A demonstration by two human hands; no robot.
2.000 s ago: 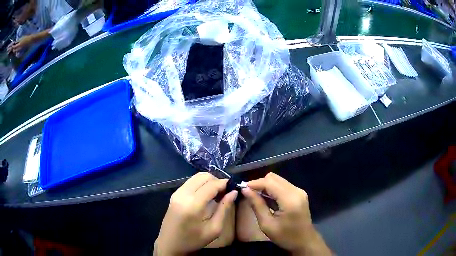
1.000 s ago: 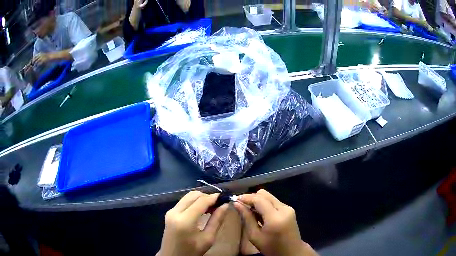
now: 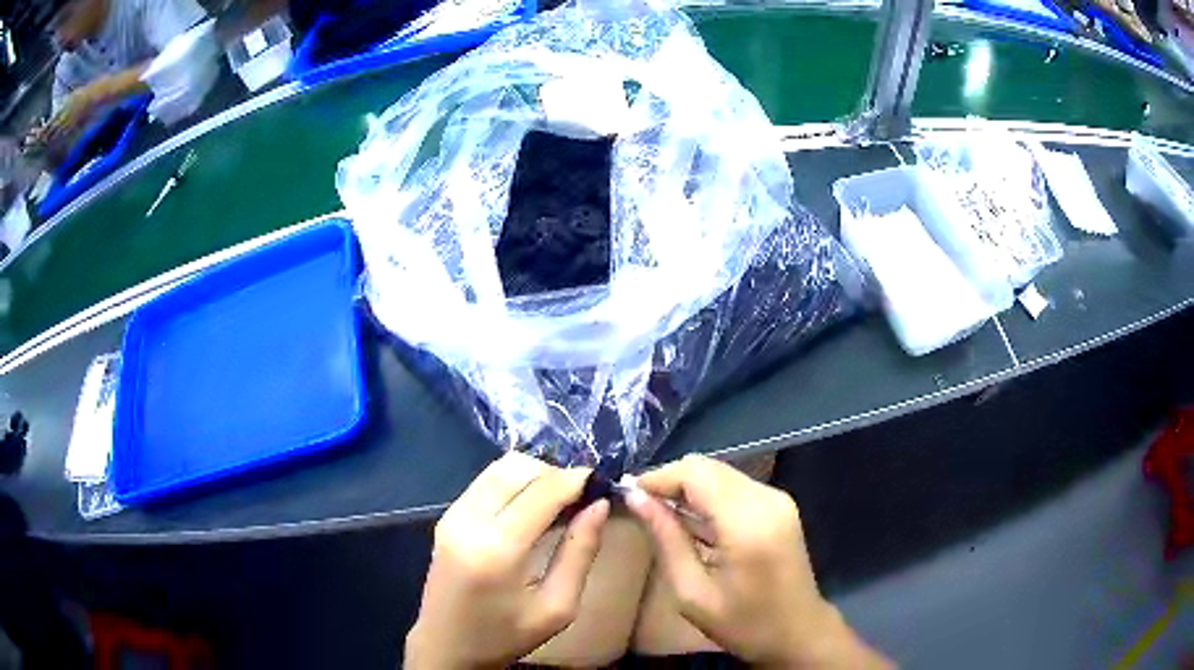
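My left hand (image 3: 513, 556) pinches a small black part (image 3: 601, 484) between thumb and fingertips, just below the bench's front edge. My right hand (image 3: 733, 556) pinches a tiny white piece (image 3: 629, 484) against the right side of the black part. A thin pale lead rises from my left fingertips in front of the bag. The fingers hide most of both pieces, so how they join cannot be told. Behind the hands stands a large clear plastic bag (image 3: 445, 249), its mouth open, with black parts (image 3: 559, 216) in bulk inside.
A blue tray (image 3: 242, 367) lies left of the bag on the dark bench. A clear bin (image 3: 923, 268) of white pieces and a clear packet (image 3: 998, 210) stand at the right. Beyond runs the green belt (image 3: 249, 177) with a metal post (image 3: 900, 66). People work across it.
The view tilted up, then back down, so the bench and bag shifted in the frame. Both hands stay together on the same small pieces.
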